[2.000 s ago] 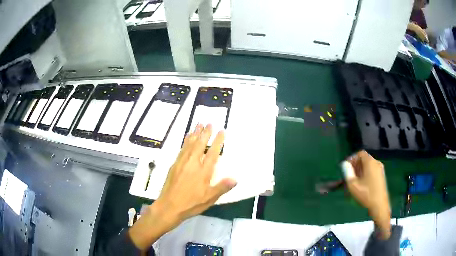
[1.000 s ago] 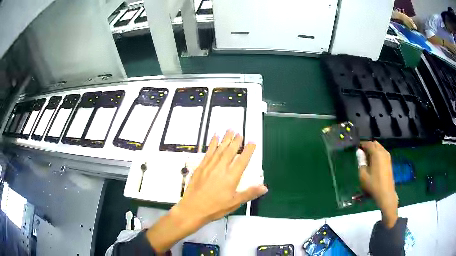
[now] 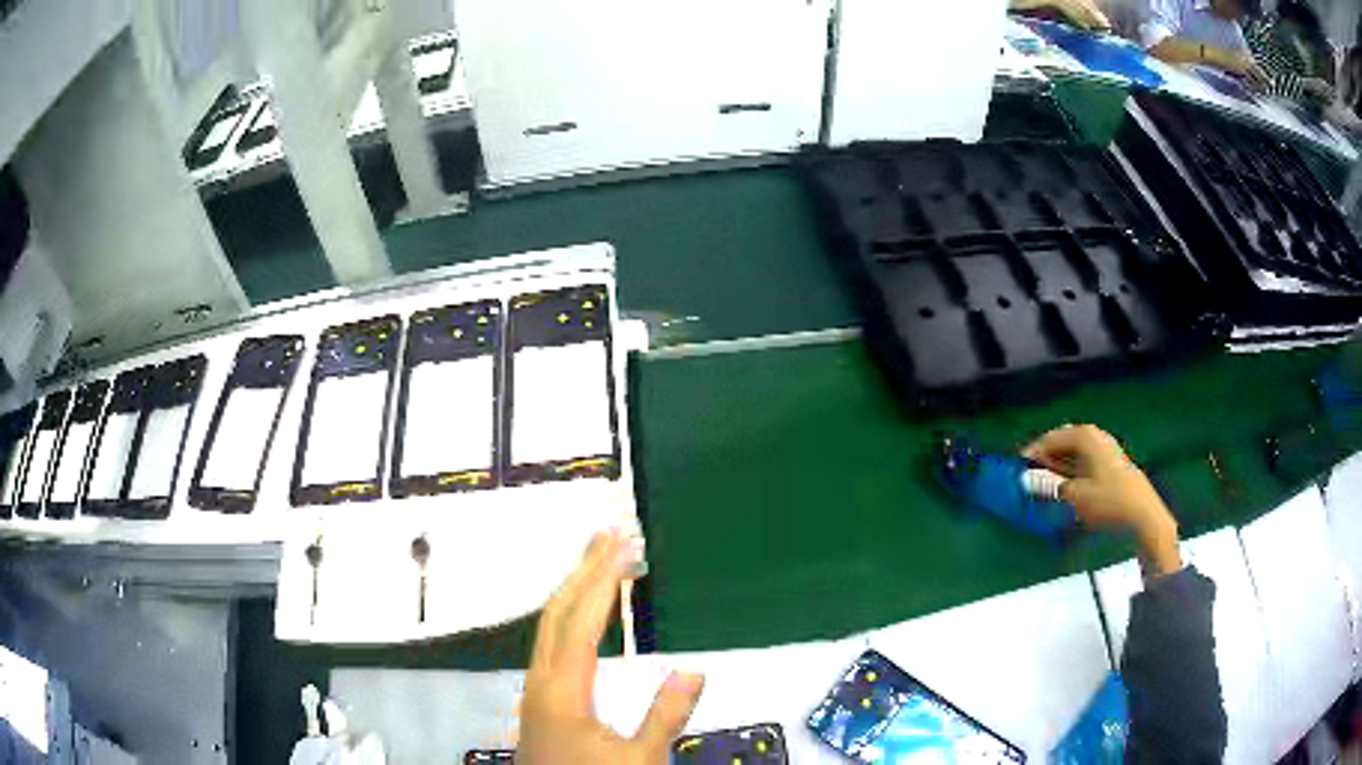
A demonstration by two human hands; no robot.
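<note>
The white infeed plate [image 3: 501, 561] bears a row of black phone middle frames with open windows; the rightmost frame [image 3: 562, 332] lies near its right edge. My left hand [image 3: 590, 658] is at the plate's front right corner, fingers apart and empty, cut off by the bottom edge. My right hand [image 3: 1102, 490], with a white finger cot, grips the near end of a phone middle frame with blue film [image 3: 998, 490] over the green conveyor belt [image 3: 762, 463]. That frame is tilted and blurred. Another frame with blue film [image 3: 904, 714] lies on the white bench covering [image 3: 1031, 643].
A large black blister tray [image 3: 1001, 269] lies at the back right, beside more stacked trays [image 3: 1255, 209]. A limp white glove [image 3: 332, 735] is at lower left. Blue film [image 3: 1098, 729] lies by my right sleeve. People [image 3: 1232, 45] are in the far right background.
The view has shifted right. My left hand has drawn back off the plate. One more frame lies at the row's right end. My right hand now holds a blue-filmed frame instead of the clear-windowed one.
</note>
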